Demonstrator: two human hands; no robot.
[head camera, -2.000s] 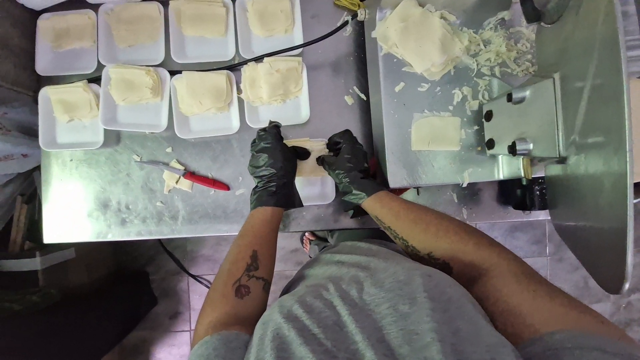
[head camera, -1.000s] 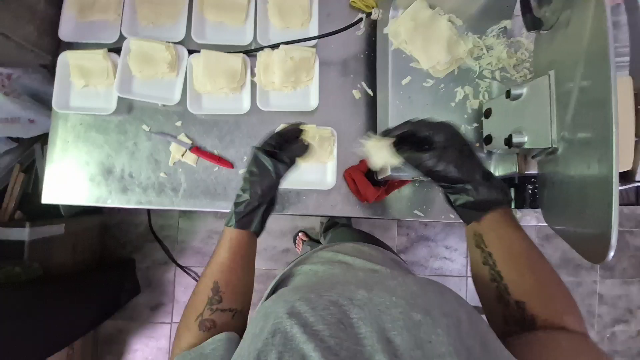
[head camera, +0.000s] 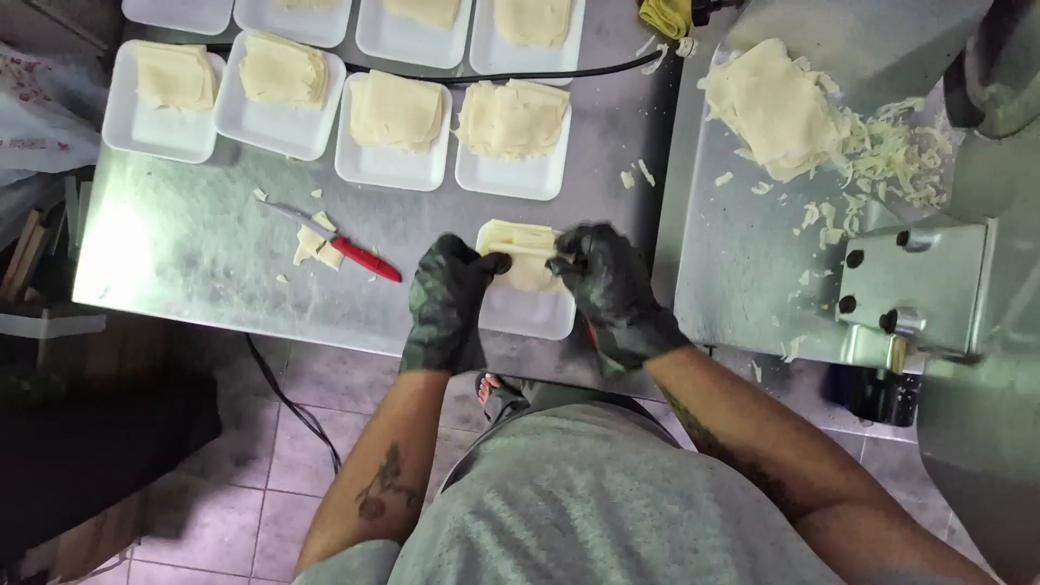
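Observation:
Cheese slices (head camera: 532, 275) lie in a white foam tray (head camera: 528, 318) at the steel table's front edge. My left hand (head camera: 455, 301), in a black glove, pinches the left edge of the top slice between thumb and fingers. My right hand (head camera: 609, 288), gloved the same, grips that slice's right edge. The slice is partly lifted or folded at its far side. A red-handled knife (head camera: 366, 258) lies left of my hands, its blade beside cheese scraps (head camera: 318, 244). A pile of slices (head camera: 768, 110) rests on the slicer's steel surface at the right.
Several foam trays (head camera: 396, 172) with stacked cheese stand in rows behind. A black cable (head camera: 487, 78) crosses the steel table (head camera: 187, 219) between the rows. Cheese shreds (head camera: 894, 154) lie beside the slicer's metal block (head camera: 910, 280). A yellow cloth (head camera: 666, 16) lies at the top.
My right hand, over the red cloth with a blurred piece of cheese one second ago, has come back left to the front tray. Both hands are now at its slices.

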